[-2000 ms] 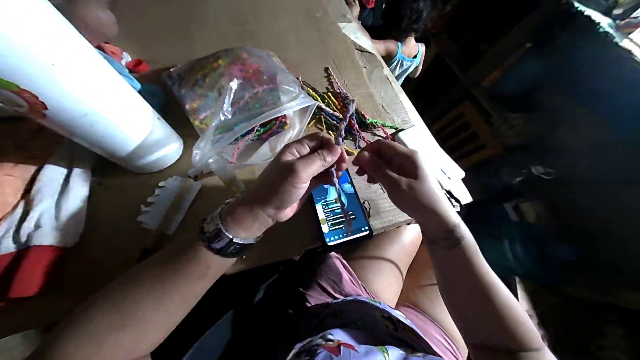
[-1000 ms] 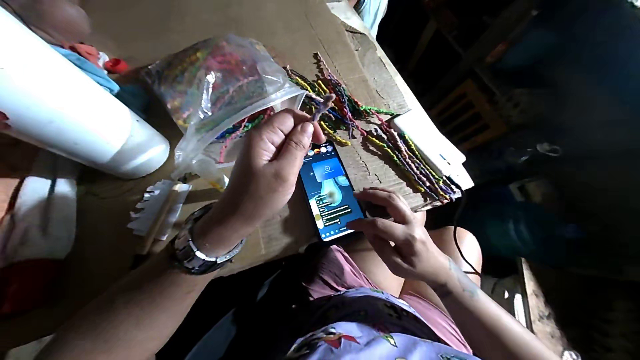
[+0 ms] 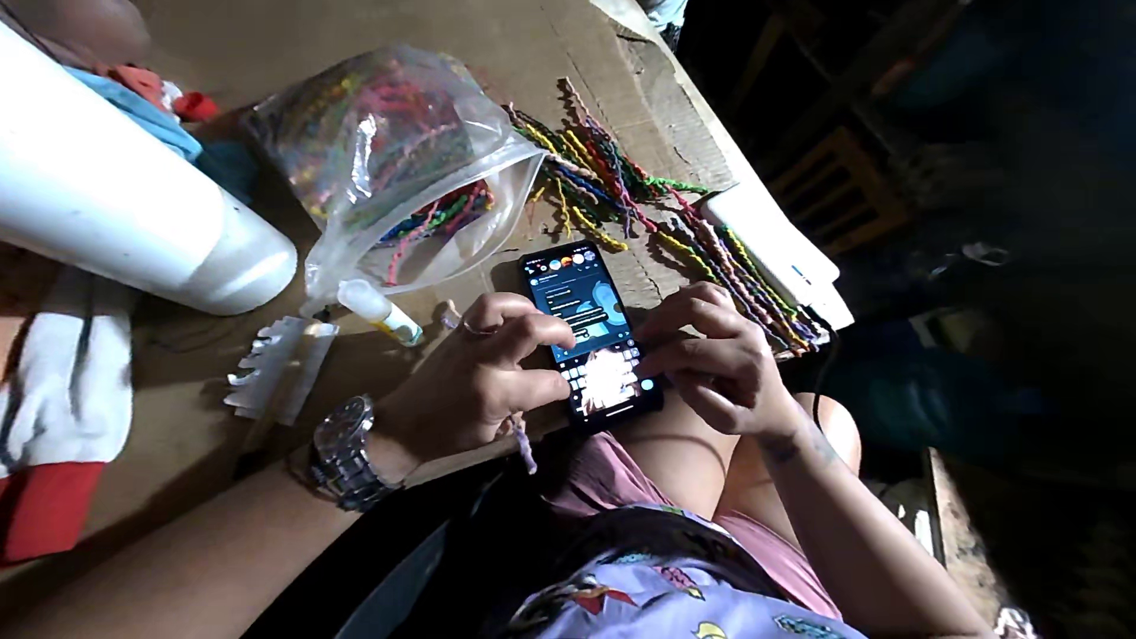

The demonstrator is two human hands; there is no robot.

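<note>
A lit smartphone (image 3: pixel 581 306) lies at the cardboard's near edge, a keyboard on its screen. My left hand (image 3: pixel 497 373), with a ring and a metal wristwatch (image 3: pixel 346 453), bends over its left side, fingertips at the screen. A purplish braided cord (image 3: pixel 524 444) hangs below that palm and seems held by the curled fingers. My right hand (image 3: pixel 714 355) is at the phone's right edge, fingers curled, thumb and index close together; nothing shows in it. Colourful braided cords (image 3: pixel 603 173) lie beyond the phone, more of them (image 3: pixel 737 275) to the right.
An open clear plastic bag (image 3: pixel 390 151) of cords stands behind the left hand. Near it lie a small glue bottle (image 3: pixel 380 311) and a notched white card (image 3: pixel 282 368). A large white cylinder (image 3: pixel 124 177) is at left, cloths around it. White flat items (image 3: pixel 772 240) lie at the right edge.
My left hand has come down from above the phone to its left side, the cord still with it. My right hand has moved up along the phone's right edge. A keyboard now shows on the screen.
</note>
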